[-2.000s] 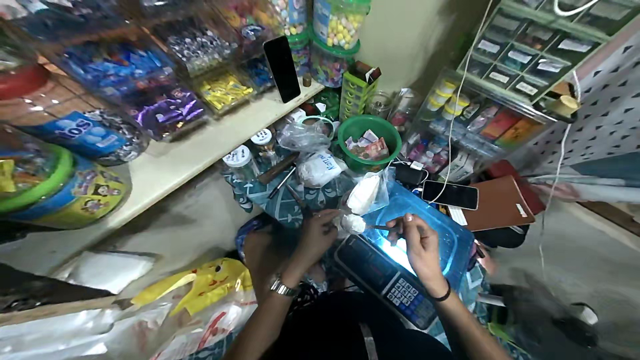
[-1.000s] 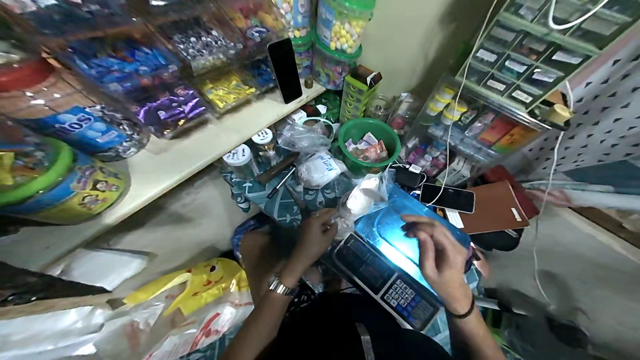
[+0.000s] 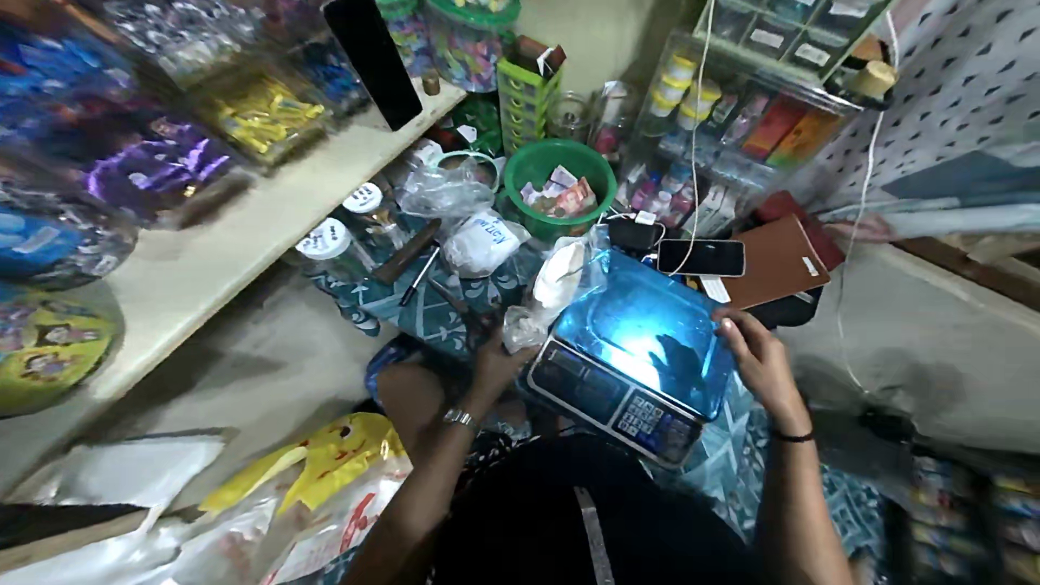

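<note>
My left hand [image 3: 497, 359] holds the gathered neck of a clear plastic bag of white powder [image 3: 559, 275], which leans at the left edge of a digital scale. The scale's keypad and display panel [image 3: 615, 402] face me. Its blue, film-like covered pan [image 3: 650, 325] reflects bright light. At the pan's right edge rests my right hand [image 3: 749, 345], fingers curled at the rim, grasping nothing that I can make out. Another knotted bag with white contents [image 3: 484, 244] lies behind my left hand, beside a black pen [image 3: 419, 276] and a dark-handled tool [image 3: 408, 250].
A green basin [image 3: 561, 188] with banknotes stands behind the scale. Right of it lie a smartphone [image 3: 701, 257] and a brown leather folder [image 3: 776, 262]. Lidded jars [image 3: 325, 241] stand near the shelf edge [image 3: 268, 236] at left. White cables hang at right.
My right hand has moved from above the pan to its right edge. The thin brown thing it held two seconds ago is gone from it. My left hand stays at the powder bag.
</note>
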